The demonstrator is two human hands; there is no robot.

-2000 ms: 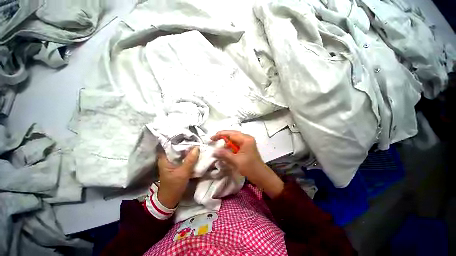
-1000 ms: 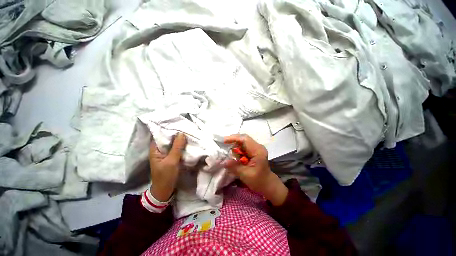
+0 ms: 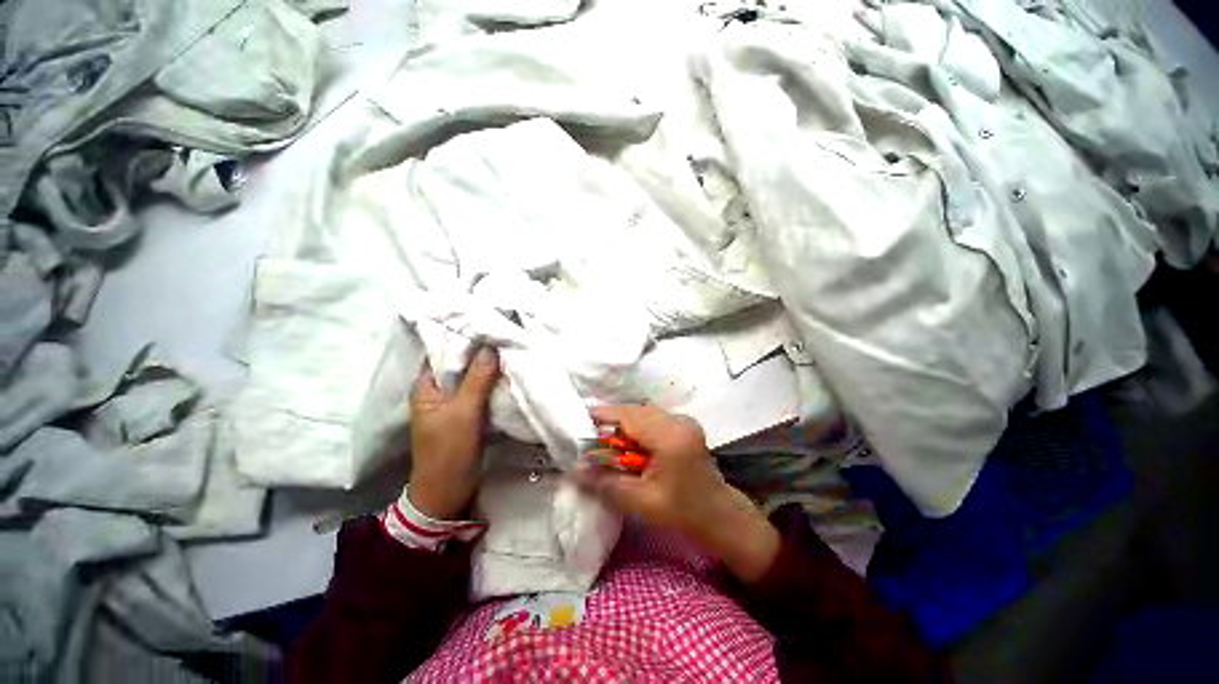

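Observation:
A white shirt lies crumpled in front of me, its near part hanging over the table edge onto my lap. My left hand pinches a fold of it between thumb and fingers. My right hand is closed around orange-red thread snips and touches a narrow folded strip of the shirt. The tip of the snips is blurred against the cloth. A small button shows on the cloth below, between my hands.
More pale shirts are heaped at the right, overhanging the table edge, and at the left. Blue crates are below the table at the right. The white tabletop shows at the left. A pink checked apron covers my lap.
Both hands stay on the shirt. The right hand has moved slightly lower, and the cloth between the hands is now a straighter, narrow strip. The whole view has shifted slightly.

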